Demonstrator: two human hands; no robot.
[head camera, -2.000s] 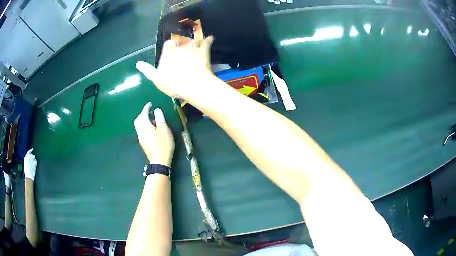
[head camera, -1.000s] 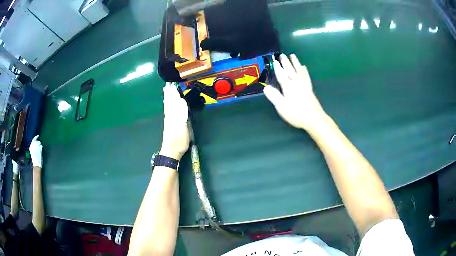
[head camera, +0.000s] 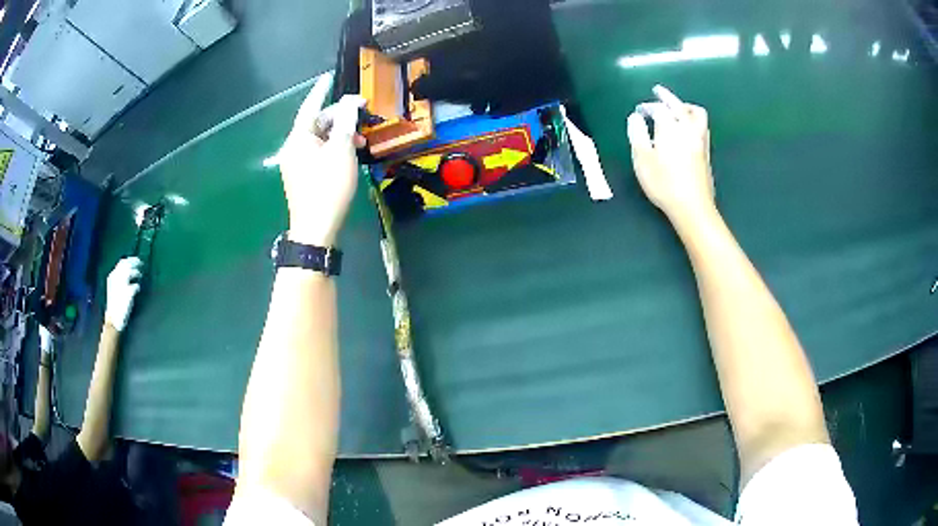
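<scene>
The blue test machine (head camera: 550, 170) stands at top centre, with a round red push button (head camera: 458, 173) between yellow arrows on its front panel. The orange-brown fixture (head camera: 403, 134) is on its left side; I cannot tell whether a frame lies in its recess. My left hand (head camera: 324, 164) is at the fixture's left edge, thumb and index finger close together near its front corner; whether they pinch anything is unclear. My right hand (head camera: 674, 149) is raised over the belt right of the machine, fingers curled and apart, with nothing visible in it.
A black cover (head camera: 514, 62) lies over the machine. A white strip (head camera: 586, 159) sticks out at its right corner. A taped cable (head camera: 403, 339) runs to the near belt edge. At left, another person's white-gloved hand (head camera: 122, 293) touches a thin black phone frame (head camera: 149, 236) on the green belt.
My left hand has moved up from the machine's front corner to the fixture's left side. My right hand has moved right, off the machine's corner. The other person's gloved hand has reached the phone frame.
</scene>
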